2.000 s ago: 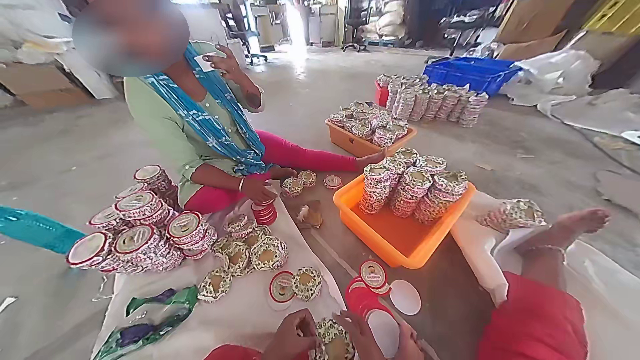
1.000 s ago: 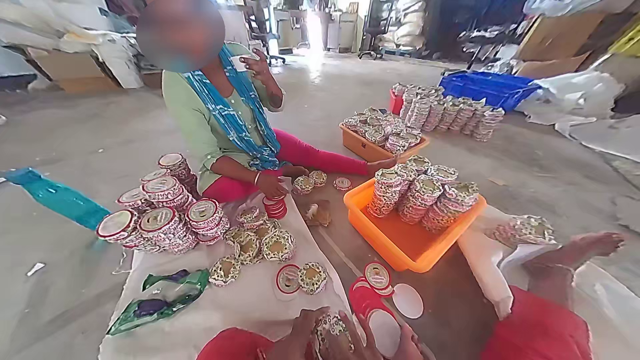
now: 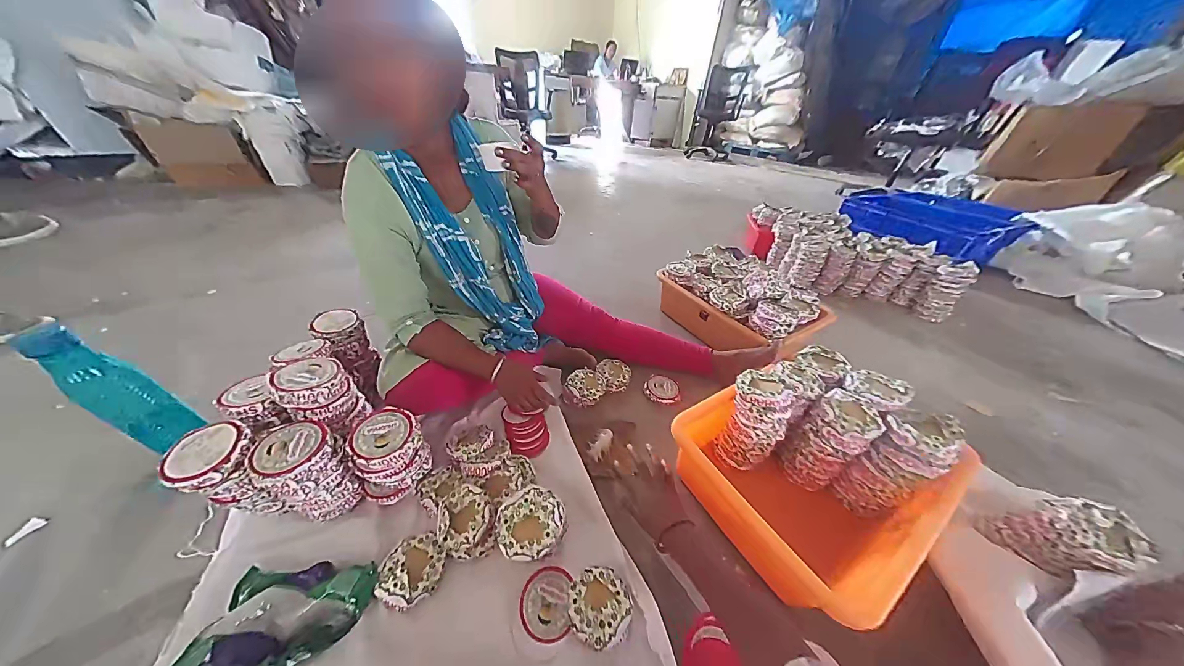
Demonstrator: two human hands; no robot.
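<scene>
My right hand (image 3: pixel 643 476) reaches forward over the floor between the white cloth and the orange tray, its fingers spread at a small brown piece that it partly covers. A bangle circles the wrist. Below the forearm, a stack of red-edged discs (image 3: pixel 708 638) shows at the bottom edge. My left hand is out of view. On the cloth lie a clear-centred, red-rimmed disc (image 3: pixel 547 605) and, touching it, a round fabric-wrapped piece (image 3: pixel 599 608). Several similar floral pieces (image 3: pixel 530 523) sit farther up. The orange tray (image 3: pixel 823 578) holds stacks of floral pieces (image 3: pixel 828 439).
A person (image 3: pixel 435 250) sits opposite, one hand on red discs (image 3: pixel 525 431), the other raised with a white item. Stacked red-rimmed rolls (image 3: pixel 301 449), a teal bottle (image 3: pixel 106 384) and a green plastic bag (image 3: pixel 296 610) lie left. Behind stand another tray (image 3: pixel 698 314) and a blue crate (image 3: pixel 934 222).
My right hand has moved forward from the round floral piece that both hands were at. My left hand and that piece have left view as the view tilted up.
</scene>
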